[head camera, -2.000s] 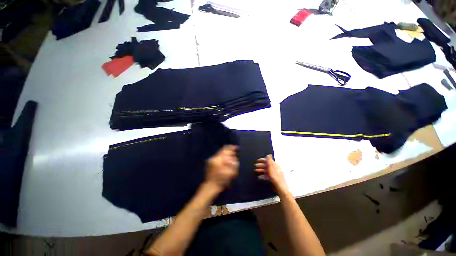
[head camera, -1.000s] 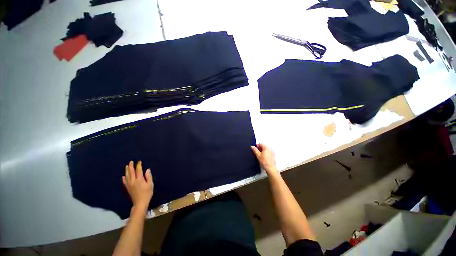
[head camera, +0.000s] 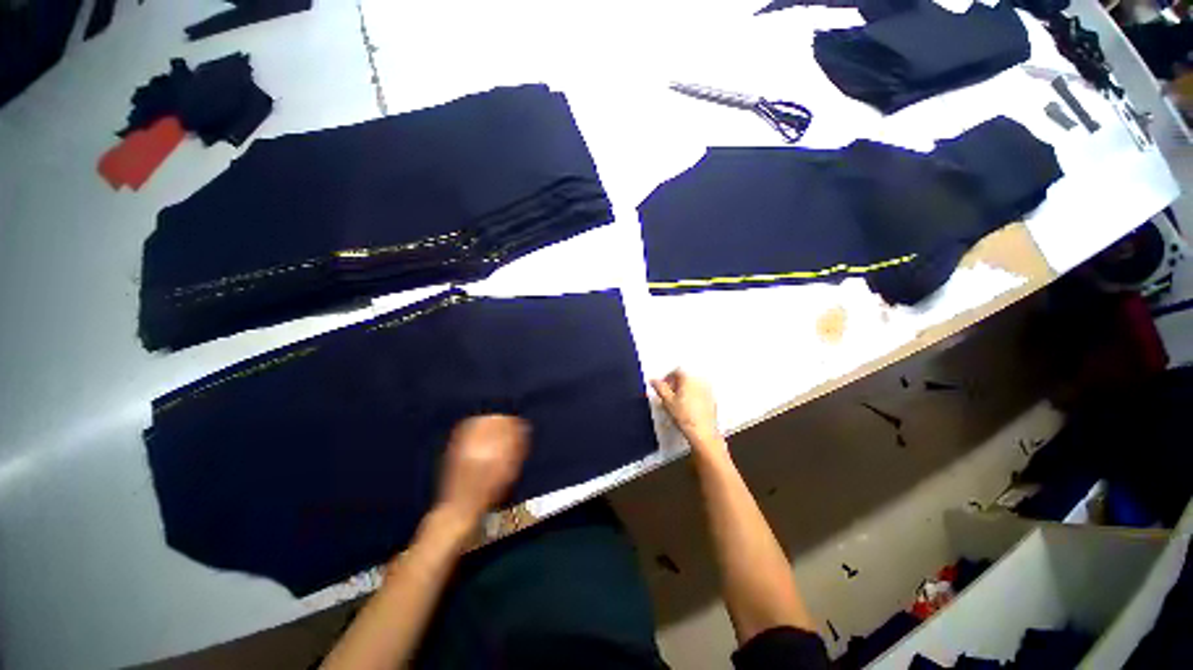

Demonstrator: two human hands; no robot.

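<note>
A dark trouser panel [head camera: 327,419] with a dashed yellow line along its far edge lies flat at the near table edge. My left hand [head camera: 487,461] is blurred over the panel's near middle; whether it grips cloth cannot be told. My right hand [head camera: 687,408] is at the panel's right edge, thumb and fingers close together; a grip on the edge cannot be made out. A stack of cut panels [head camera: 380,183] with several yellow-flecked edges lies just beyond. Right-hand panels [head camera: 772,210] with a solid yellow line lie to the right.
Shears [head camera: 746,105] lie beyond the right-hand panels. Dark scraps [head camera: 225,98] and a red-orange piece [head camera: 141,153] are at the far left. Folded dark pieces [head camera: 922,52] are at the far right. A white bin [head camera: 1034,589] with dark scraps stands below the table at right.
My left hand has moved right across the panel from its left part. My right hand remains by the right edge. The view has shifted, so the table's things appear further left.
</note>
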